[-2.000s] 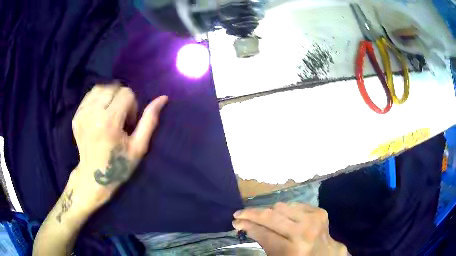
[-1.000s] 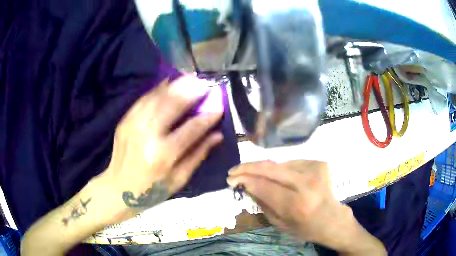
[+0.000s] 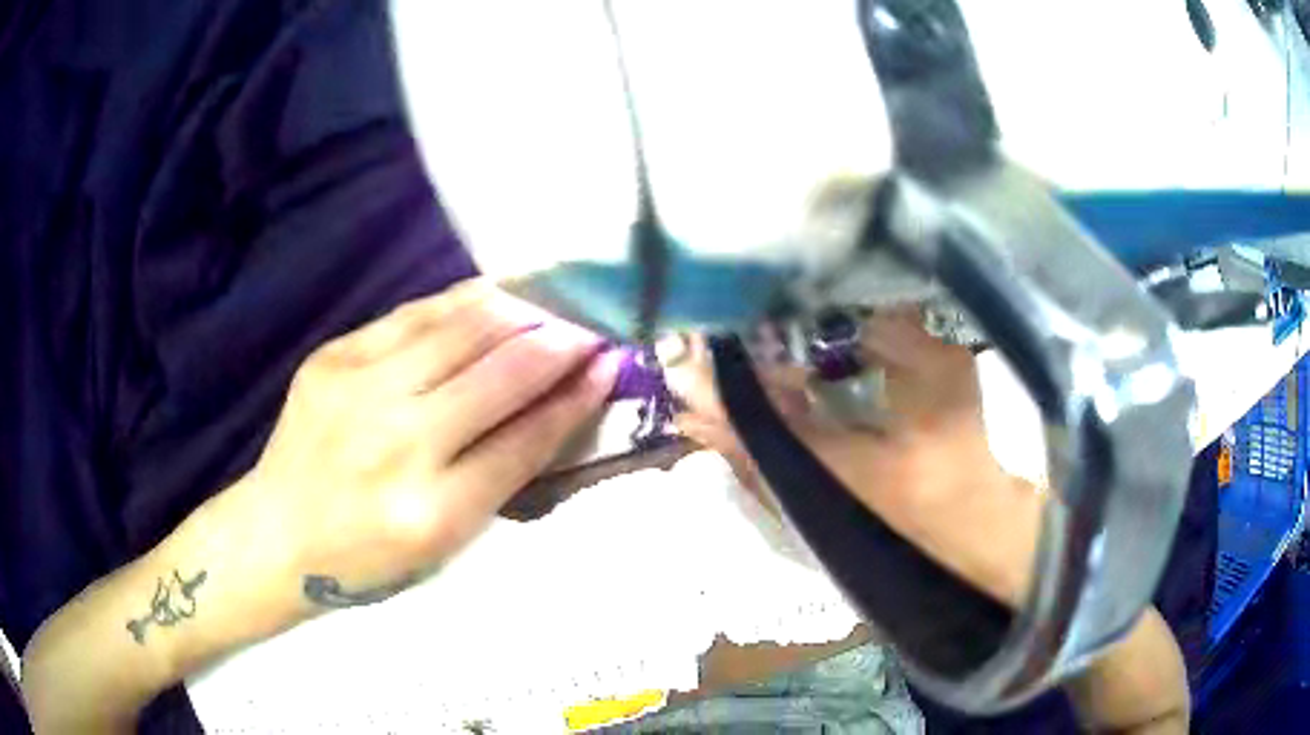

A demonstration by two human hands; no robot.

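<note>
Dark navy cloth lies in folds over the left side and ends near the needle area, where a small part glows purple. My left hand lies palm down on the cloth's edge, fingers together, fingertips at the glow; whether it pinches is hidden. My right hand is blurred and partly behind the machine's shiny frame; its fingertips are at the cloth's end with dark thread ends, close to my left fingertips. The white sewing machine head with its blue band covers the upper middle and hides the needle.
A large chrome and dark machine part looms at the right, close to the camera. The worn white table has a chipped brown front edge and a yellow patch. A blue basket stands at far right. Grey clothing shows at the bottom.
The view has shifted, with the machine head now larger and lower. The cloth's end has moved up to the needle area, with both hands close together there. The scissors are out of sight.
</note>
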